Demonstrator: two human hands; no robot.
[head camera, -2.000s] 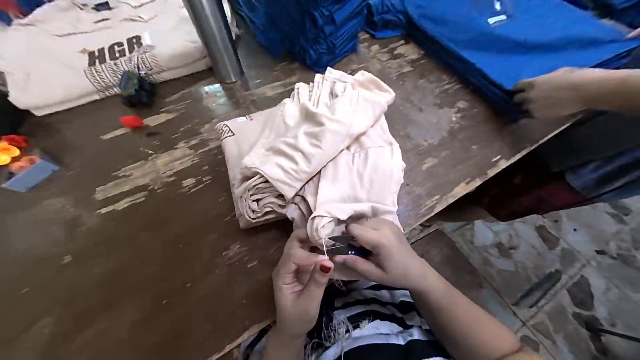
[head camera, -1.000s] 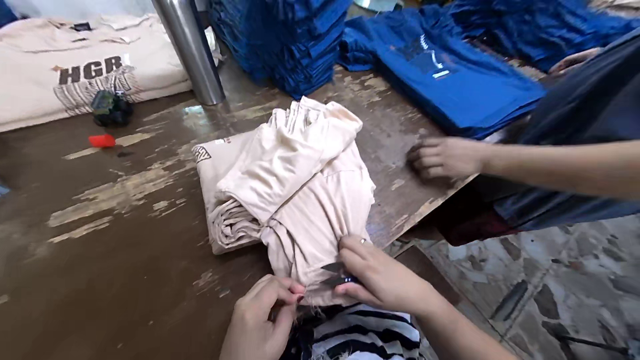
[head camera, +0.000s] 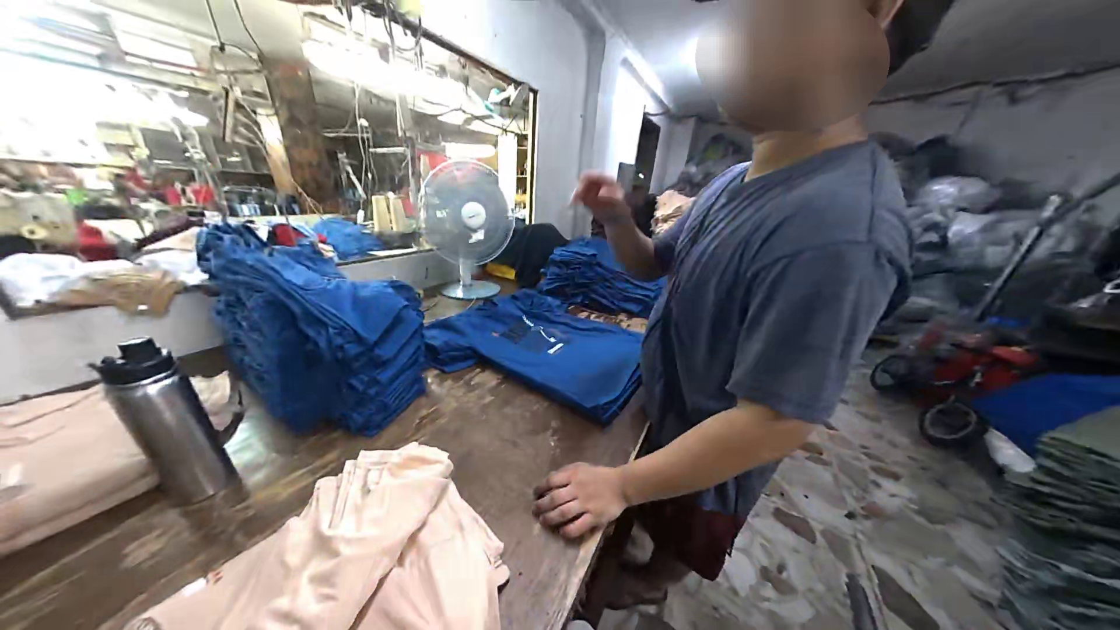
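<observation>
Neither of my hands shows in the head view now. Cream knit shirts (head camera: 385, 542), folded and heaped with loose creases, lie at the near edge of the worn wooden table (head camera: 516, 437); their lower part runs out of the frame. Beyond them lies a printed blue shirt (head camera: 560, 350), flat on top of others. Left of it rises a tall stack of blue shirts (head camera: 324, 341). A steel bottle with a black lid (head camera: 171, 429) stands at the left, in front of more cream shirts (head camera: 66, 464).
A person in a grey T-shirt (head camera: 787, 271) stands at the table's right edge, one hand (head camera: 582, 500) resting on it and the other raised. Behind are a desk fan (head camera: 468, 219) and another blue stack (head camera: 604, 276). Green folded cloth (head camera: 1063, 516) is piled at the far right.
The view has swung up sharply, and my hands, earlier at the hem of the cream shirt with a small dark tool, have left the frame. The other person has raised one hand.
</observation>
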